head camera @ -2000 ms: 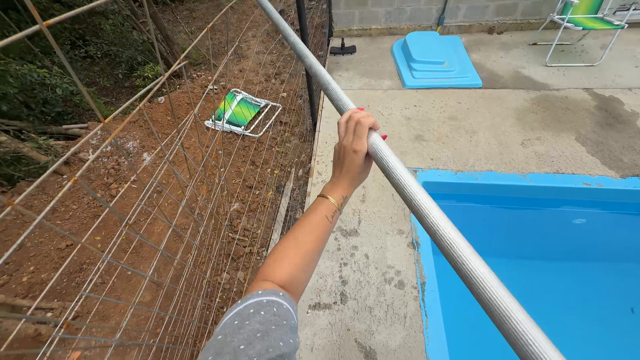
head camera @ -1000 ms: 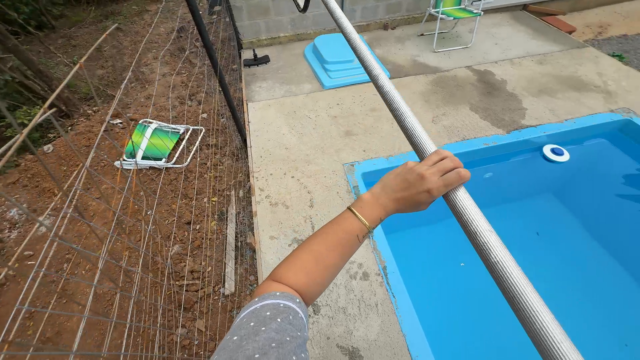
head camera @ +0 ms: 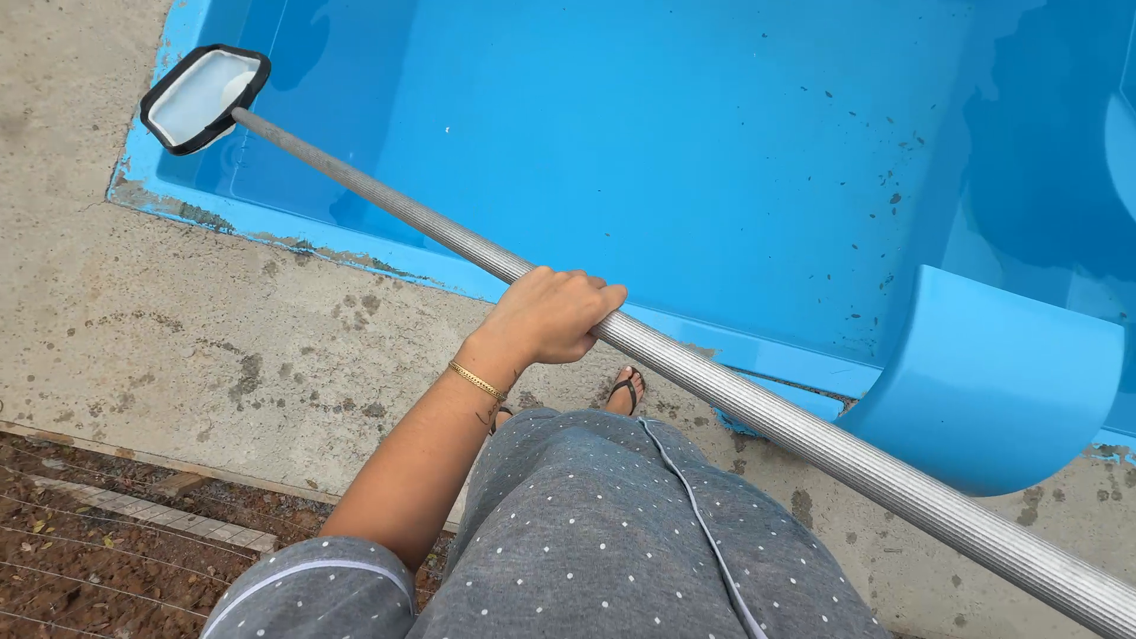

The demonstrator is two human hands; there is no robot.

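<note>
My left hand (head camera: 559,311) is closed around a ribbed aluminium pole (head camera: 763,404), which crosses the view from upper left to lower right. At the pole's far end a pool skimmer net (head camera: 200,98) with a black frame and white mesh hangs over the corner of the blue pool (head camera: 266,232). Beneath the pole, dark specks of debris (head camera: 895,198) are scattered in the water on the right side. My right hand is out of view, and the pole's near end runs off the lower right edge.
A curved light-blue slide end (head camera: 994,382) juts over the pool's edge at the right. My sandalled foot (head camera: 627,390) stands on the stained concrete deck (head camera: 222,355). Fence wires, reddish soil and a narrow board (head camera: 155,515) lie at the lower left.
The view has swung down and toward the pool, bringing the skimmer net, slide and my foot into sight. My left hand has stayed on the pole, which now lies at a flatter slant.
</note>
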